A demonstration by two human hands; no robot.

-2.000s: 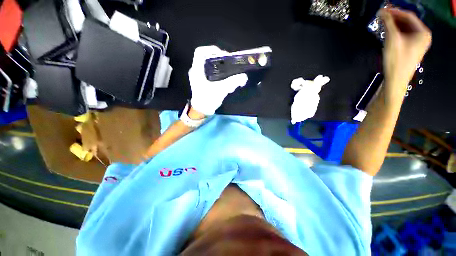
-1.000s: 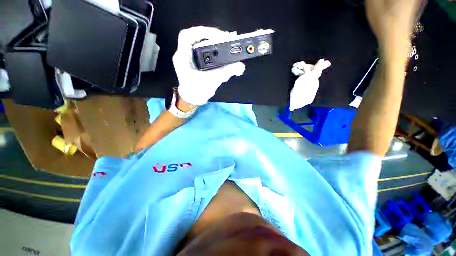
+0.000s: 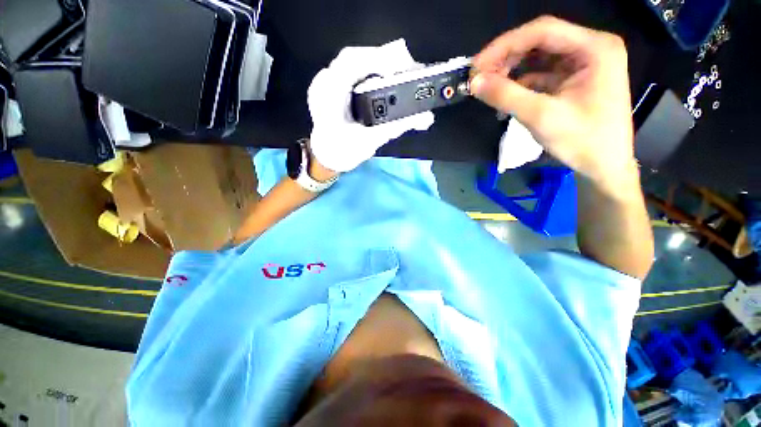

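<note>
My left hand [image 3: 334, 117], in a white glove, holds a flat black set-top box [image 3: 400, 97] with its port edge facing me. The edge shows a round power jack [image 3: 380, 108], an HDMI port [image 3: 425, 92] and a red-ringed socket [image 3: 449, 92]. My bare right hand [image 3: 474, 77] has thumb and forefinger at the threaded connector [image 3: 465, 86] on the right end. The fingertips partly cover it. Whether a washer or nut is between them cannot be seen.
Black units [image 3: 154, 62] are stacked at the left. A crumpled white glove [image 3: 519, 145] lies partly behind my right hand. White rings [image 3: 705, 86] lie scattered below a blue bin [image 3: 692, 21]. A dark flat piece [image 3: 663, 127] lies right of my forearm.
My right hand has come from the parts area at the upper right to the connector end of the box. The left hand still holds the box. The view has shifted.
</note>
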